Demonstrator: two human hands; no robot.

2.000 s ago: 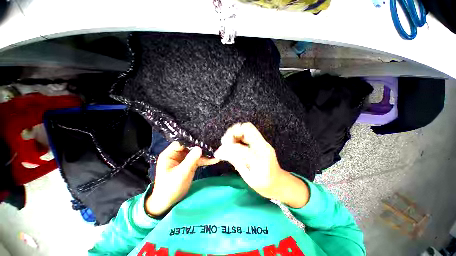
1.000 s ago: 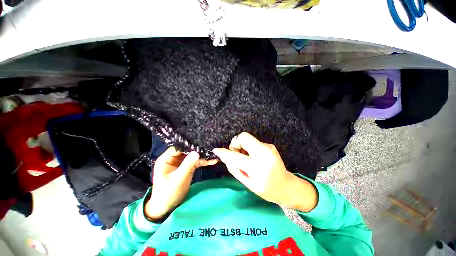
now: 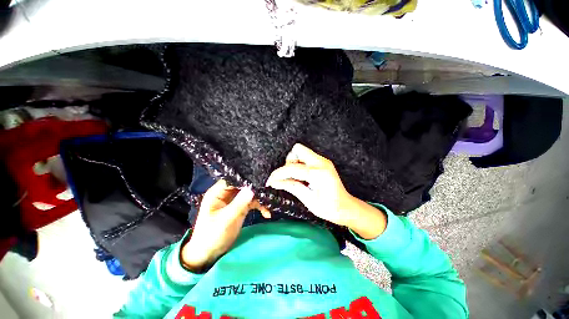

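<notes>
A dark, nubbly garment (image 3: 243, 106) fills my lap and reaches up to the table edge. A white-flecked braid trim (image 3: 203, 152) runs along its lower left edge and on past my hands to the right. My left hand (image 3: 219, 221) pinches the trimmed edge between thumb and fingers. My right hand (image 3: 315, 190) is just right of it, over the garment, with fingers bent and fingertips close together near the trim. No needle or thread can be made out at the right fingertips.
The white table (image 3: 156, 22) curves across the top, with blue-handled scissors (image 3: 516, 25), a yellow bundle (image 3: 374, 5) and a white knotted strip (image 3: 284, 31). Left are trimmed black pieces (image 3: 128, 218) and a red item (image 3: 50, 162). Right are black cloth (image 3: 421, 124) and a purple item (image 3: 496, 128).
My right hand has moved up, off the edge near my left fingertips, and more flecked trim shows below it. My left hand keeps its pinch nearly in place.
</notes>
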